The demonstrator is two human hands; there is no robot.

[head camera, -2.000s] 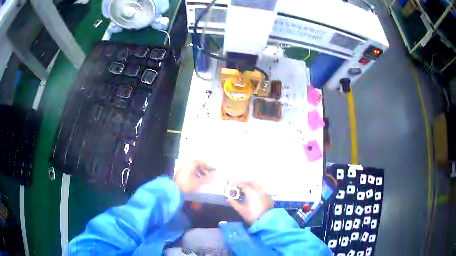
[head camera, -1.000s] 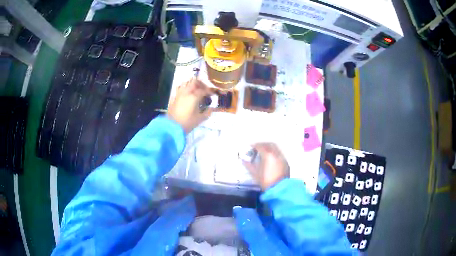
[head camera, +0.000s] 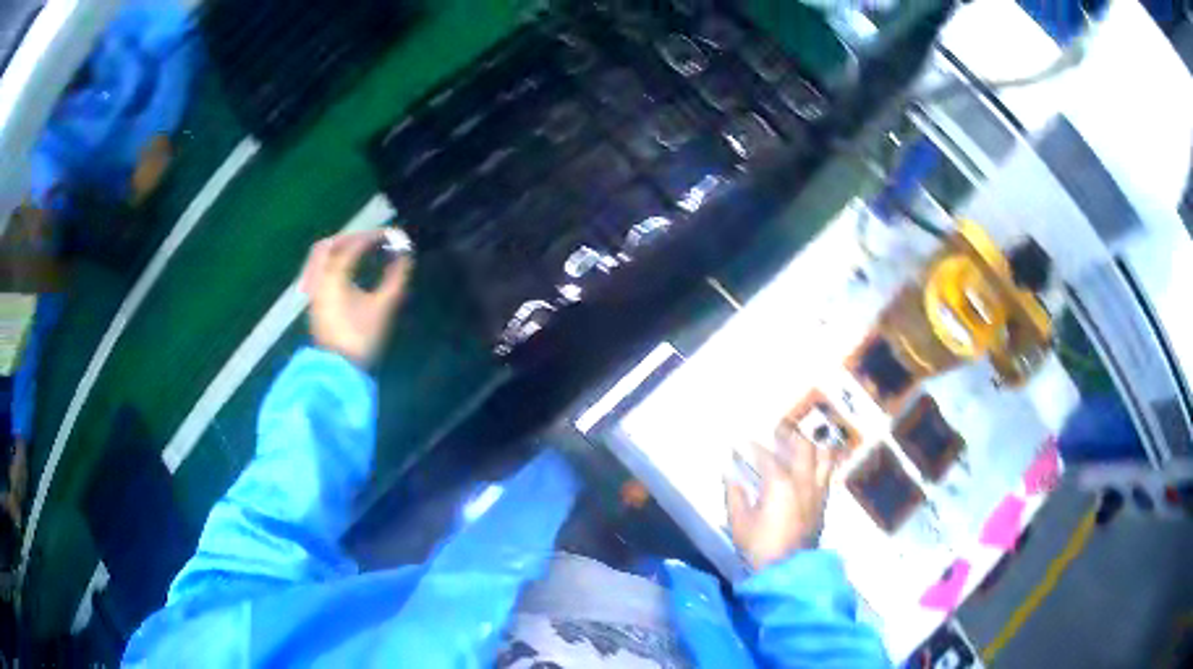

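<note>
My left hand [head camera: 351, 303] is raised over the green conveyor, left of the black blister tray [head camera: 523, 170]. Its thumb and finger pinch a small part [head camera: 395, 241], pale on top and blurred. My right hand [head camera: 782, 503] is over the white table, fingers spread, fingertips at the near edge of an orange-brown fixture. A small white housing with a dark centre [head camera: 822, 426] lies in that fixture. Whether the fingertips touch the housing cannot be told.
The brass-yellow press head [head camera: 966, 303] stands above a fixture at the back. Two more fixtures [head camera: 886, 486] [head camera: 929, 435] lie to the right. Pink squares [head camera: 1003, 520] line the table's right edge. A blue-clad person [head camera: 118, 98] is at upper left. Machine housing is at upper right.
The view has swung left and tilted. My left hand has moved from the fixture to over the conveyor. My right hand has moved to the fixture, where a white housing now shows.
</note>
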